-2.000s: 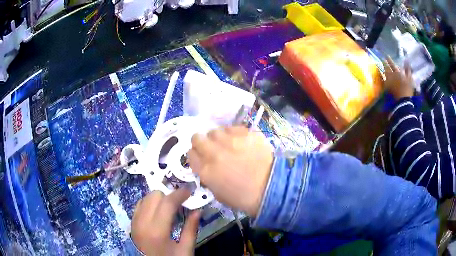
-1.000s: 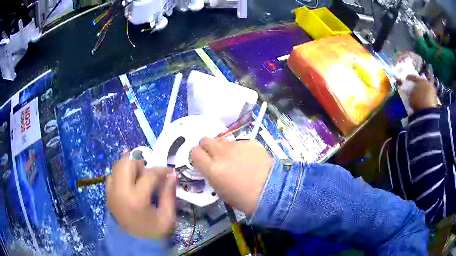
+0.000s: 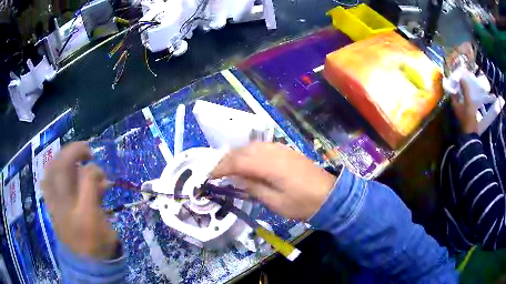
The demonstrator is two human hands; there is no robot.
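Note:
The white round base (image 3: 191, 213) lies on the printed sheets, its slotted disc facing up, with a white angled housing (image 3: 230, 123) behind it. Thin wires (image 3: 166, 195) run from its centre hole leftward to my blurred left hand (image 3: 80, 199), whose fingers appear closed on them. My right hand (image 3: 272, 177) is over the right side of the disc. Its fingers appear to grip a black sleeved cable (image 3: 236, 211) by the centre hole; the fingertips are partly hidden. A yellow taped end with a white tip (image 3: 277, 243) lies at the base's lower right.
White units with loose wires (image 3: 166, 28) stand on the dark surface beyond, and another white part (image 3: 28, 89) is at far left. An orange-yellow block (image 3: 383, 83) and a yellow bin (image 3: 360, 21) are at right. Another person's hand (image 3: 466, 108) holds a white part there.
My left hand has moved away from the disc to the left, with wires now stretched toward it. The base has turned and shifted; the yellow taped end now lies over the sheet's edge at lower right.

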